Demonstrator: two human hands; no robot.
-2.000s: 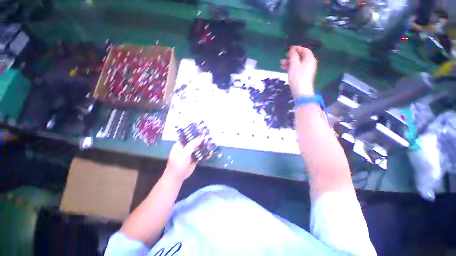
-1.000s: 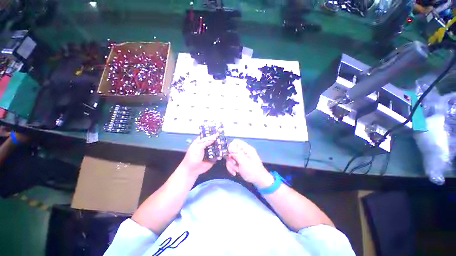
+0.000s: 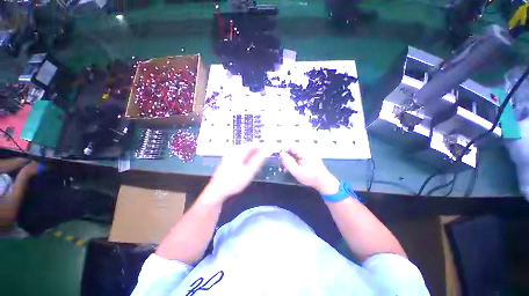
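Note:
A PCB panel (image 3: 247, 128) with rows of silver spots lies on the white foam tray (image 3: 342, 151), near its front edge. My left hand (image 3: 236, 169) is just in front of the panel, fingers at the tray's front edge. My right hand (image 3: 303, 165), with a blue wrist strap (image 3: 340, 192), is right of it at the same edge, thumb and fingertips close together. Whether either hand holds a small part is too blurred to tell. Black plastic parts (image 3: 326, 98) are heaped on the tray's right side.
A carton (image 3: 200, 87) of red-silver components stands left of the tray. Striped panels (image 3: 150, 144) and a red-silver pile (image 3: 183, 144) lie in front of it. White-silver fixtures (image 3: 432, 110) with cables are at the right. Another person's arm (image 3: 17, 188) is at the far left.
The panel, held between my hands a second ago, now lies on the foam tray. Both hands are empty of it and apart at the tray's front edge. The view has shifted slightly.

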